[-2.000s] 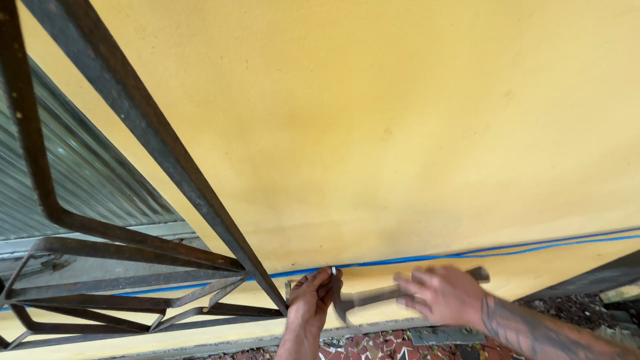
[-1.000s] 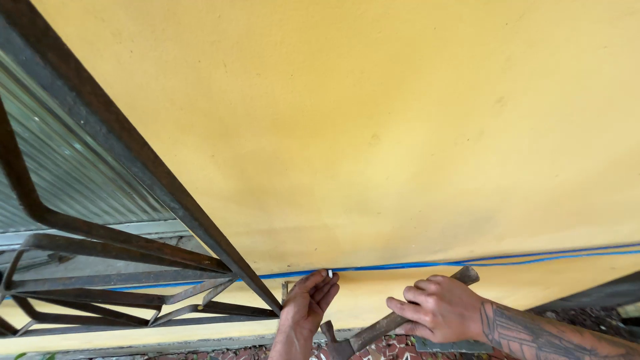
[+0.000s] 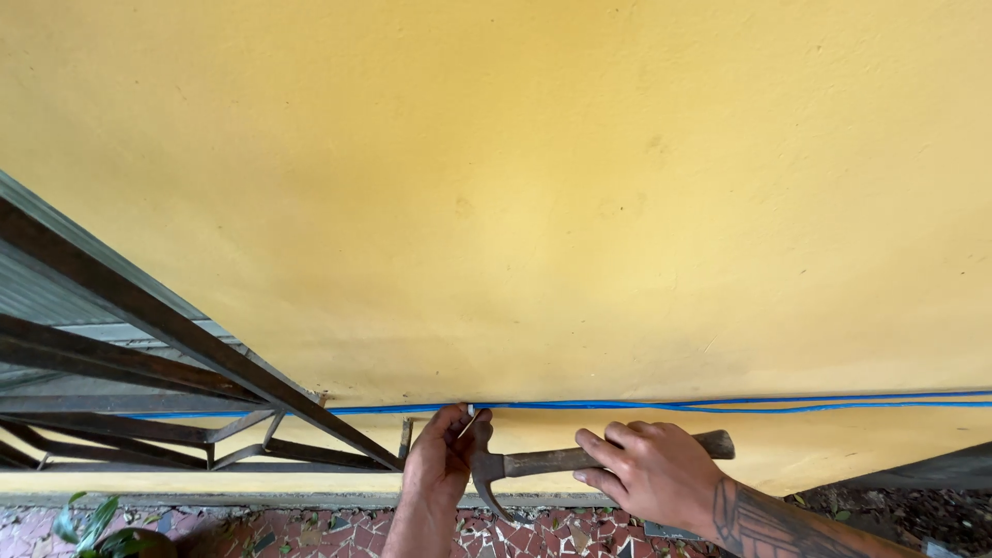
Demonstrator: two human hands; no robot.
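Observation:
My left hand (image 3: 440, 457) is raised to the yellow wall, its fingertips pinching a small white cable clip (image 3: 470, 409) with a nail at the blue cables (image 3: 589, 404). My right hand (image 3: 659, 473) grips the wooden handle of a claw hammer (image 3: 542, 463). The hammer's head is beside my left fingertips, close to the nail, its claw pointing down; whether it touches the nail I cannot tell. The blue cables run along the lower wall, behind the metal grille at the left.
A rusty metal grille (image 3: 232, 372) juts out at the left, near my left hand. Below the wall lies a floor of broken red tiles (image 3: 535, 539), with a leafy plant (image 3: 97, 527) at bottom left. Dark ground with leaf litter (image 3: 922, 511) is at lower right.
The hammer has come up from below my left hand, so its head is now beside the fingertips. My left hand stays at the cables with the white clip.

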